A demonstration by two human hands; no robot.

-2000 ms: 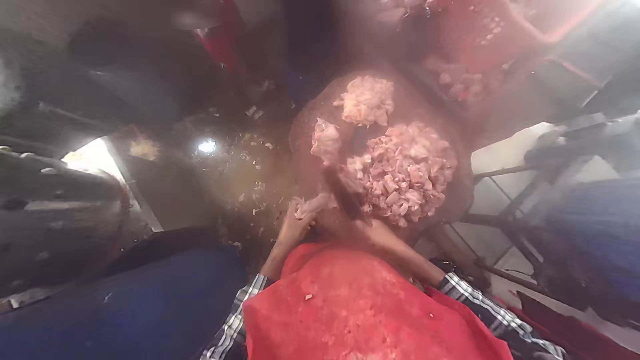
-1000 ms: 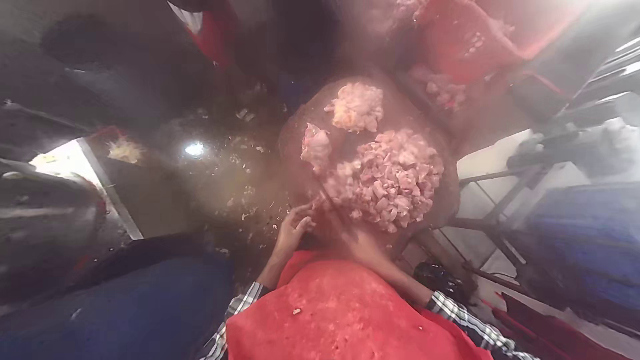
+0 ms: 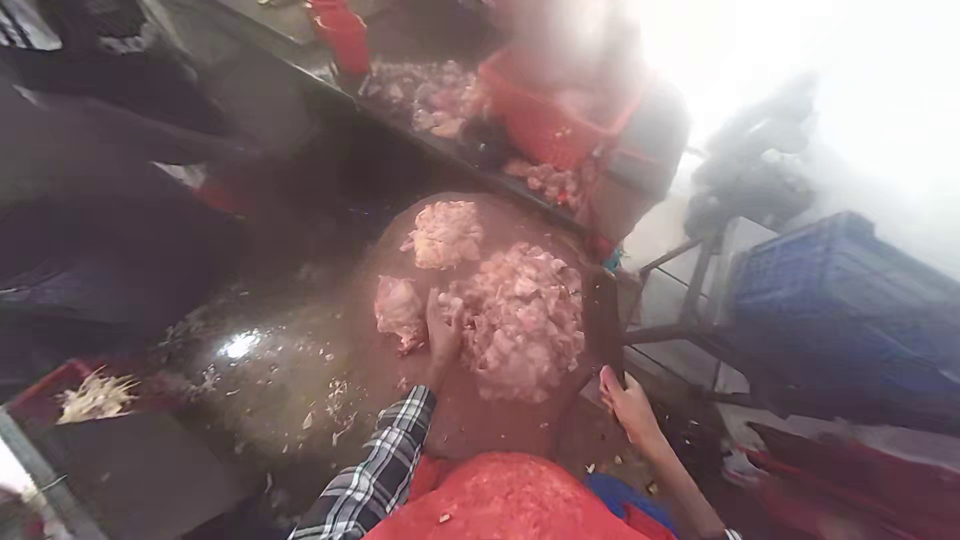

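Note:
On a round chopping block [image 3: 495,427] lies a big heap of cut raw meat pieces [image 3: 525,322], probably chicken. A smaller clump of meat [image 3: 446,234] sits at its far side, and a larger meat piece [image 3: 399,311] at the left. My left hand [image 3: 445,330] reaches between that piece and the heap, its fingers against small bits at the heap's left edge; whether it grips any cannot be told. Off the block's right edge, my right hand [image 3: 626,401] is closed on the handle of a broad dark cleaver [image 3: 602,322], whose blade stands beside the heap.
Beyond the block, a dark-edged counter holds more meat [image 3: 442,94] and a red plastic basket [image 3: 555,105]. A red bucket [image 3: 345,37] stands farther back. Blue crates [image 3: 840,300] are at the right beside a metal frame [image 3: 690,330]. A red crate [image 3: 67,375] with pale pieces is at lower left. Haze blurs the upper right.
My left hand has moved forward from the block's near edge to the heap's left side. My right hand has moved right, with the cleaver now beyond the heap's right side. The view has shifted.

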